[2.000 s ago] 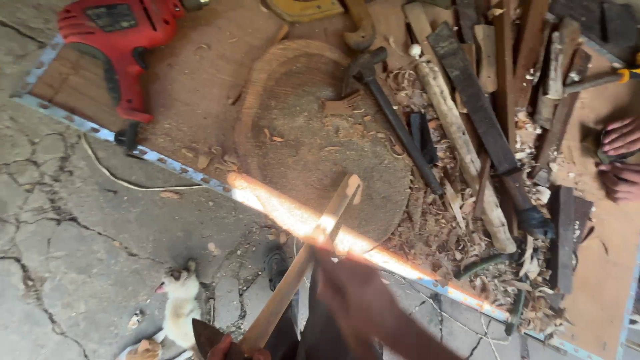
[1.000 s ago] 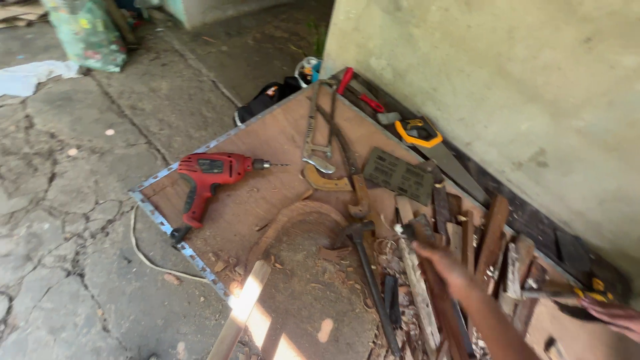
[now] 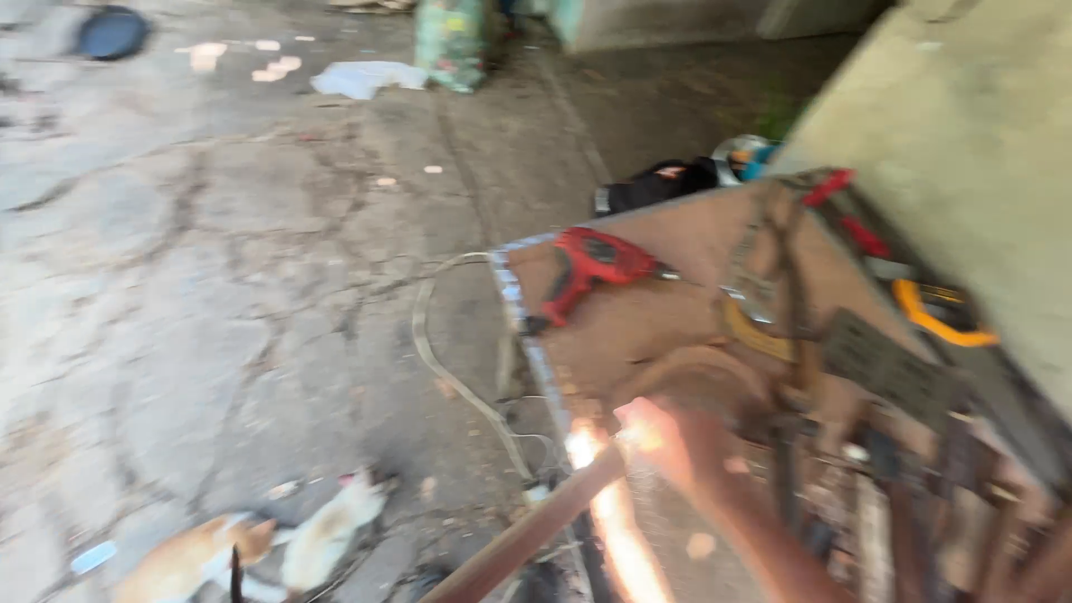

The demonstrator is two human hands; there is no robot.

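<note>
A wooden stick (image 3: 532, 523) rises slantwise from the bottom edge to the round wooden block (image 3: 708, 377) area on the low table. At its upper end is my right hand (image 3: 674, 440), its fingers drawn together; blur and glare hide whether it grips anything. My left hand is out of view. A thin dark pointed tip (image 3: 237, 574), perhaps a blade, shows at the bottom left. Beyond my right hand lies a red electric drill (image 3: 599, 264) with a bit fitted.
The table carries a yellow-handled handsaw (image 3: 946, 314), a dark flat plate (image 3: 888, 364), a hammer (image 3: 785, 461) and wood pieces (image 3: 875, 536). A cable (image 3: 431, 352) loops on cracked concrete beside the metal-edged table. An orange cat (image 3: 188, 557) and a pale cat (image 3: 331, 532) are at lower left.
My right hand has moved from the tools and wood pieces to the stick's upper end. The view has swung left, and the other person's hand at the right is no longer visible.
</note>
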